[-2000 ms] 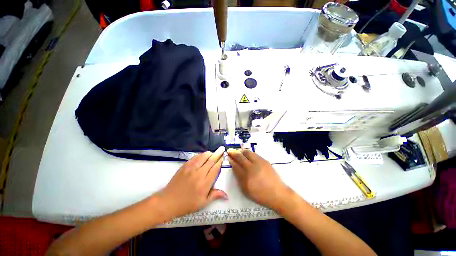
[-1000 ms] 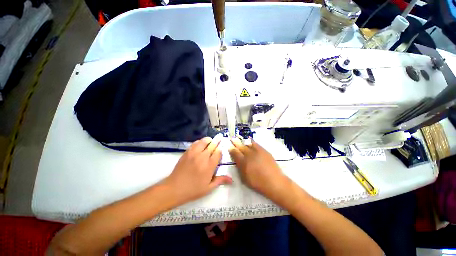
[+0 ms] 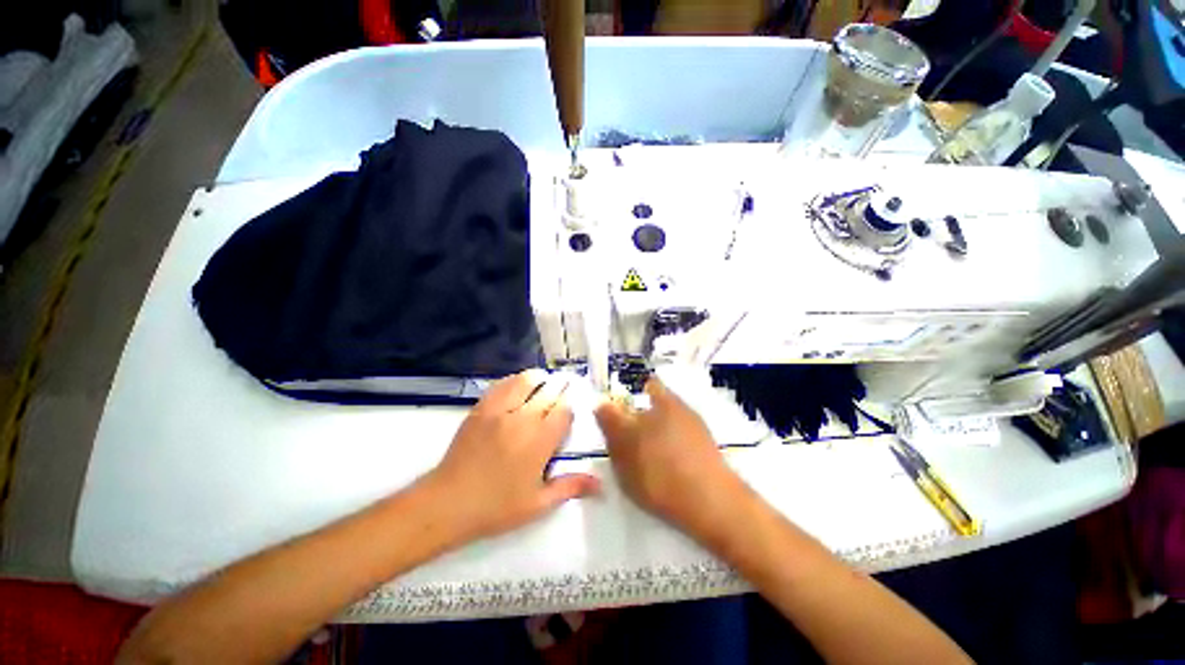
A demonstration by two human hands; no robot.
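The dark navy garment piece [image 3: 390, 260] lies heaped left of the needle end of the white sewing machine [image 3: 728, 279]. A narrow white-faced strip [image 3: 422, 386] shows along its near edge. My left hand [image 3: 509, 448] lies palm down, fingertips on the cloth edge just left of the presser foot [image 3: 629, 373], thumb spread to the right. My right hand [image 3: 663, 455] is just right of it, its fingertips close by the presser foot. The cloth under both hands' fingertips is mostly hidden, and what the right fingers touch is unclear.
A black fringed bunch [image 3: 793, 396] lies under the machine arm. Yellow-handled snips [image 3: 936, 487] lie to its right, with a small black packet [image 3: 1066, 422] beyond. A wooden-handled rod [image 3: 565, 65] stands behind the needle end. A glass jar [image 3: 868, 85] stands behind the head.
The camera view has shifted a little. Relative to the machine, the garment's near edge sits farther back. My left fingertips are slightly farther left and no longer close to my right fingertips.
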